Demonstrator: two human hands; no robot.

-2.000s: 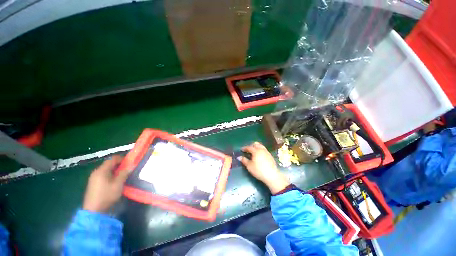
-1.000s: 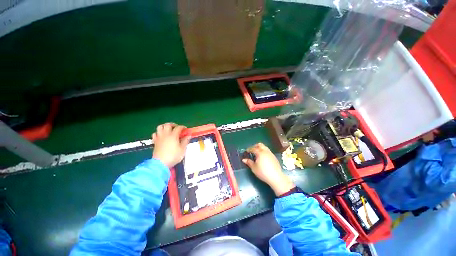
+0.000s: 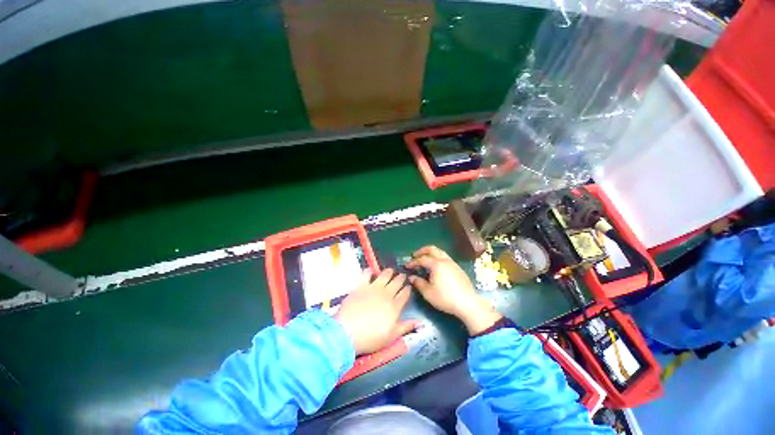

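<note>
An opened tablet (image 3: 327, 273) with a large white battery and a narrow orange strip lies on the green bench inside a red foam frame (image 3: 274, 280). My left hand (image 3: 376, 311) reaches over its lower right part, fingertips at a small dark piece (image 3: 406, 270) just right of the frame. My right hand (image 3: 447, 285) meets it there, thumb and fingers pinched on the small dark piece. What the piece is, and whether my left fingers grip it, I cannot tell.
Pale-yellow bits (image 3: 490, 272) and a round tin (image 3: 528, 257) sit right of my hands, beside a brown block (image 3: 465, 226). Clear plastic (image 3: 568, 102) hangs behind. Another framed tablet (image 3: 452, 153) lies further back. More framed tablets (image 3: 617, 353) and a person's blue sleeve (image 3: 709, 293) are at right.
The tablet was turned from lying slanted to upright beside my right hand. My left hand let go of its frame and moved right and down to meet my right hand.
</note>
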